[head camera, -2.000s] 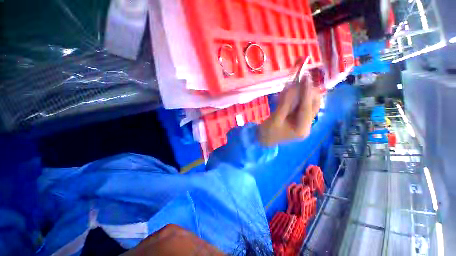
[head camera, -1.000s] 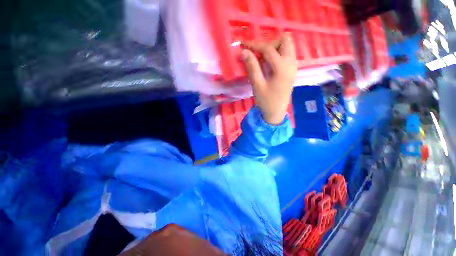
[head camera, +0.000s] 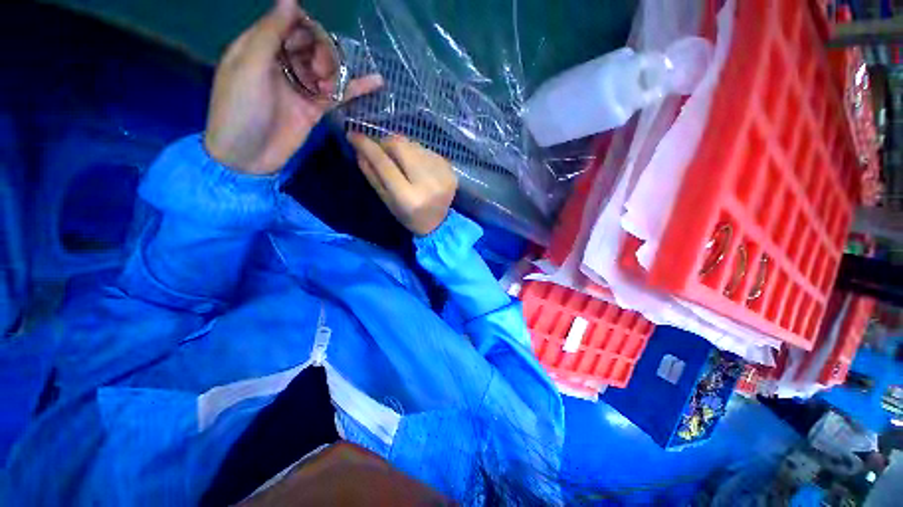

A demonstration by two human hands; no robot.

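My left hand (head camera: 265, 94) holds a thin shiny metal ring (head camera: 315, 61) at its fingers, raised over the bench edge at the upper left. My right hand (head camera: 408, 180) is just right of it and lower, fingers bent at the edge of the grey perforated strip (head camera: 401, 94); whether it holds anything is not clear. The red compartment tray (head camera: 693, 233) stands tilted in view at the right. Several metal rings (head camera: 741, 269) sit in pockets along its near end.
Clear plastic film (head camera: 485, 89) lies over the grey strip. A white translucent bottle (head camera: 584, 97) is beside the tray. White sheets (head camera: 619, 238) stick out beneath the tray. A lower red tray (head camera: 594, 332) and a blue bin (head camera: 665, 376) of small mixed items are below.
The view has swung left, so the tray shows farther right. My right hand has left the tray and is by the grey strip. My left hand with a ring has come into view.
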